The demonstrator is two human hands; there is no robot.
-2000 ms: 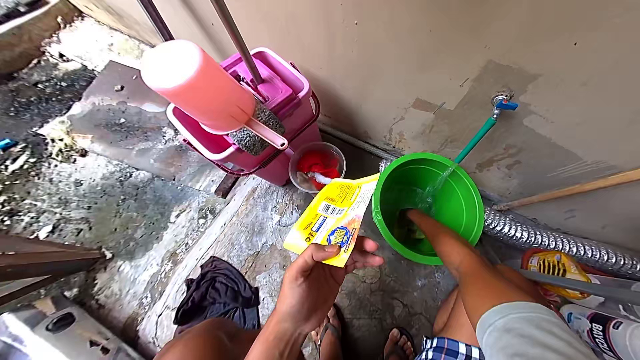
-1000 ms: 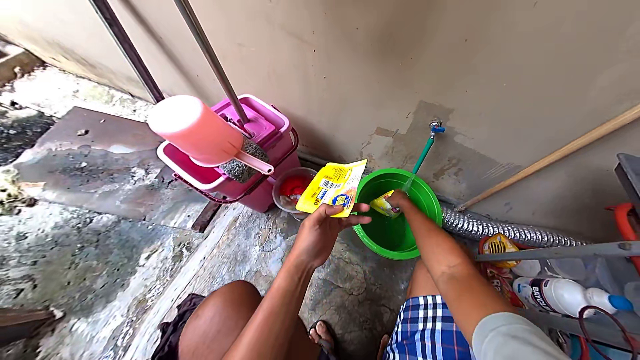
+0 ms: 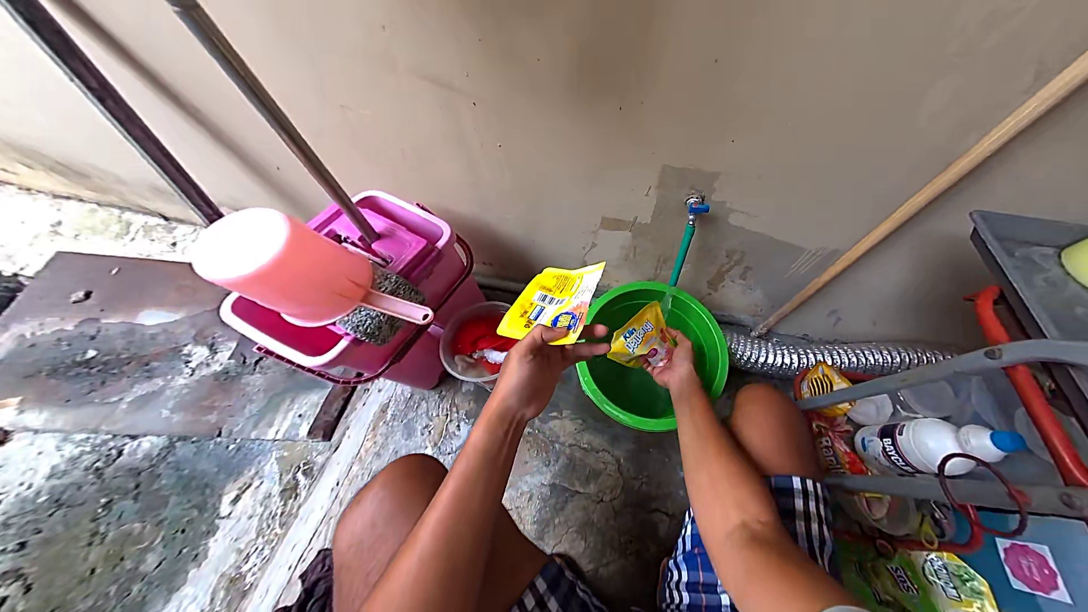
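My left hand (image 3: pixel 541 361) holds a yellow printed packet (image 3: pixel 552 303) by its lower edge, left of the green plastic bucket (image 3: pixel 716 327). A second, smaller yellow packet (image 3: pixel 639 338) is pinched in my right hand (image 3: pixel 671 361), over the bucket. The fingertips of my left hand come close to this second packet; whether they touch it I cannot tell. A green hose (image 3: pixel 682 253) runs down from a wall tap with a blue handle (image 3: pixel 697 206) into the bucket, with water at its end.
Left stands a pink mop bucket (image 3: pixel 442 319) with a pink dipper (image 3: pixel 285 268) on it; beside it, a clear tub (image 3: pixel 453 344) with red contents. At right are a silver flexible duct (image 3: pixel 816 355), a wooden pole (image 3: pixel 926 195), a metal rack (image 3: pixel 943 371) and a white bottle (image 3: pixel 922 444).
My right hand was down inside the green bucket two seconds ago; it has come up with the smaller yellow packet. My left hand still holds its packet. The view has shifted to the right.
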